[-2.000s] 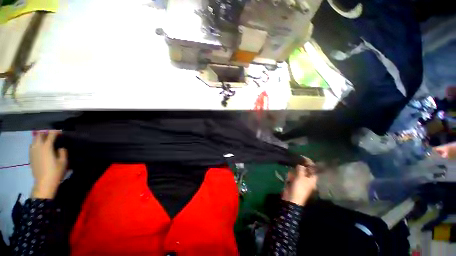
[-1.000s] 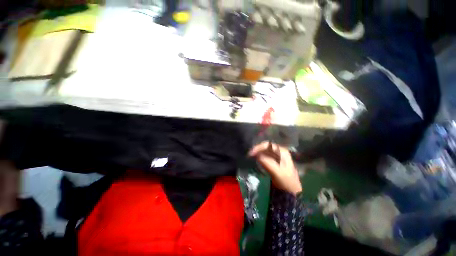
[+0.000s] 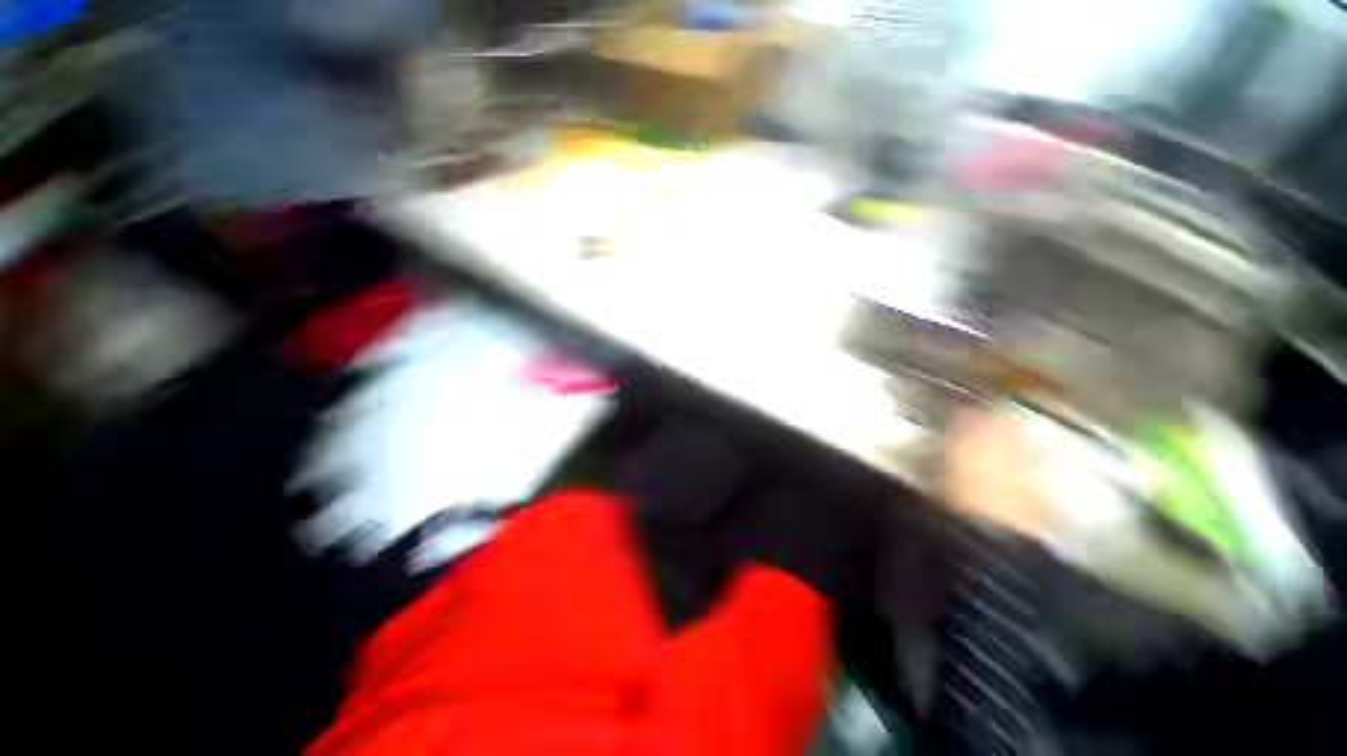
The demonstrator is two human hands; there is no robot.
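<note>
The frame is strongly blurred. My right hand (image 3: 997,465) is a blurred patch at the front edge of the white machine table (image 3: 694,281), below the overlock machine (image 3: 1123,303). Its fingers and anything in them cannot be made out. My left hand is not in view. Dark cloth or shadow (image 3: 724,473) lies between the table edge and my red apron (image 3: 591,650); I cannot tell whether it is the black garment piece.
A white piece (image 3: 451,428) with a pink patch lies left of the apron. Red cloth (image 3: 355,325) is beyond it. A brown box-like thing (image 3: 687,56) stands behind the table. A green and white item (image 3: 1204,495) is at the table's right end.
The view has swung left and tilted, so the table now runs diagonally. My left hand has left the picture. My right hand has moved up to the table edge by the machine.
</note>
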